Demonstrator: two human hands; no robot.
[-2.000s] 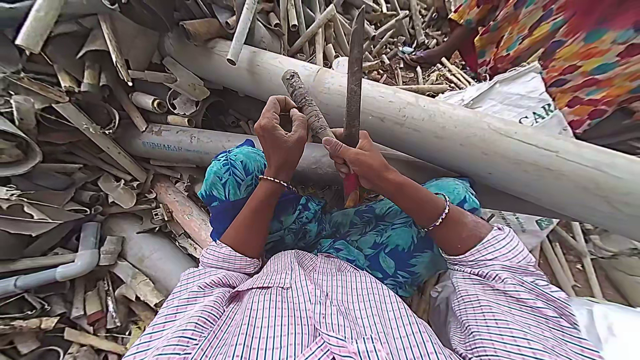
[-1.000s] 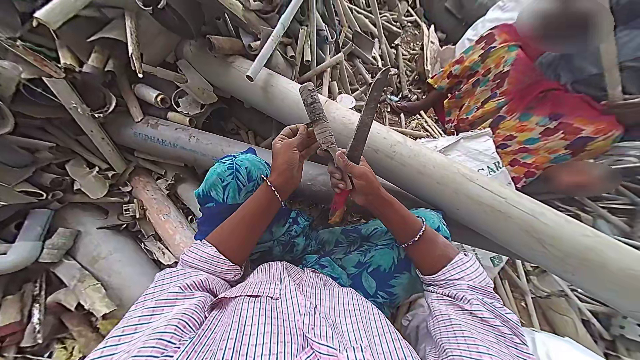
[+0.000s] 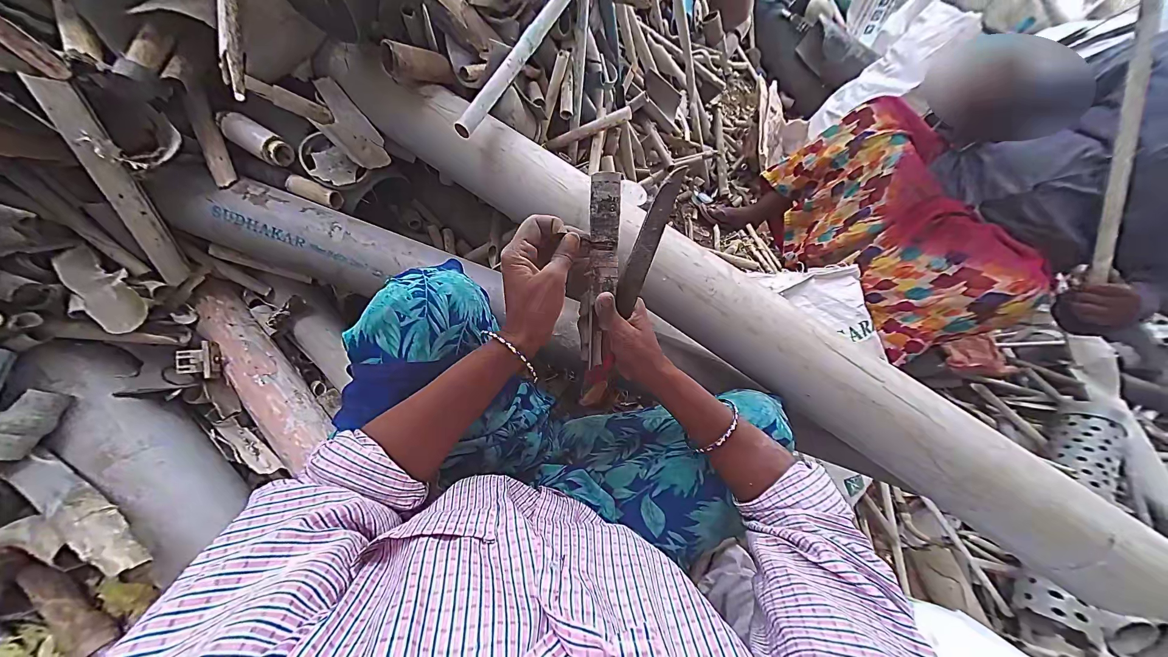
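Note:
My right hand (image 3: 631, 339) is closed around the lower part of a worn pipe piece (image 3: 604, 214) and a large knife, whose dark blade (image 3: 650, 239) points up and slightly right. A red part (image 3: 598, 379), apparently the knife's handle, shows below that hand. The pipe piece stands nearly upright left of the blade, with dark, rough material around its upper part. On its left side, my left hand (image 3: 540, 278) has thumb and fingers pinched together at the rough surface. Whether a loose strip is between those fingertips is too small to tell.
Two long grey plastic pipes, an upper one (image 3: 803, 365) and a lower one (image 3: 319, 239), run diagonally before my knees. Broken pipe pieces (image 3: 100, 283) are heaped at left. A seated person (image 3: 949, 246) in colourful cloth is at right, beside a white sack (image 3: 826, 297).
The pipe piece has turned from a left lean to nearly upright, and the blade now leans further right. The view has shifted, showing more of the person at right.

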